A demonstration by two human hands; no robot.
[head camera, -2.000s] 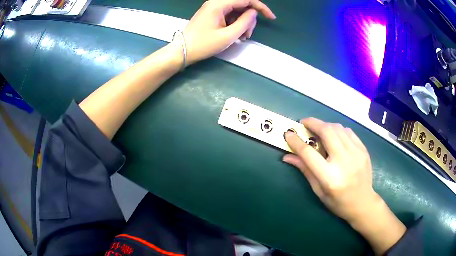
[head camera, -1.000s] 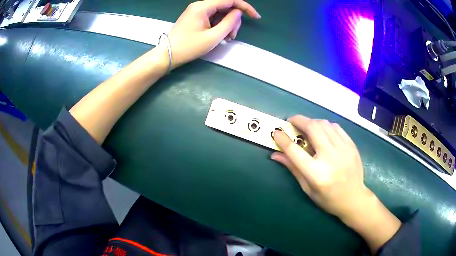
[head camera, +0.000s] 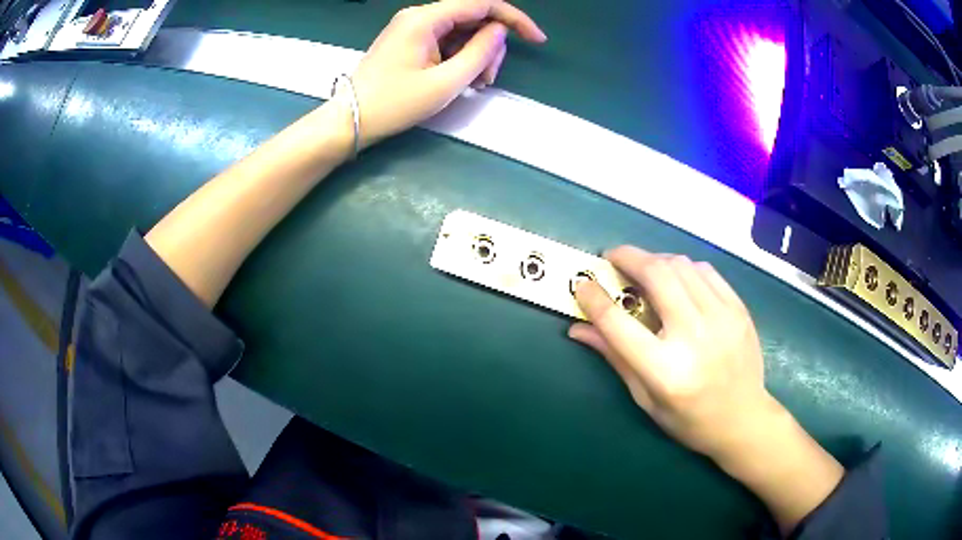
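A pale gold fixture plate (head camera: pixel 508 262) with a row of round holes lies on the green mat, tilted down to the right. Small ring-like parts show in the holes. My right hand (head camera: pixel 686 348) holds the plate's right end, with fingers over it and the thumb below or beside it; that end is hidden under the hand. My left hand (head camera: pixel 438 58) rests at the silver rail, over the edge of the belt. Its fingers are loosely curled, the index finger is stretched out, and it holds nothing visible.
A silver rail (head camera: pixel 601 145) runs between mat and green belt (head camera: pixel 622 74). At right stands the black lamp housing (head camera: pixel 833 127) with violet-white glow, a crumpled tissue (head camera: pixel 873 195) on it and stacked gold plates (head camera: pixel 897 299) against its front. A pale tray or machine part (head camera: pixel 100 26) is at upper left.
The whole view has shifted, so everything appears further left than two seconds ago. Both hands and the plate keep about the same places relative to the mat and rail.
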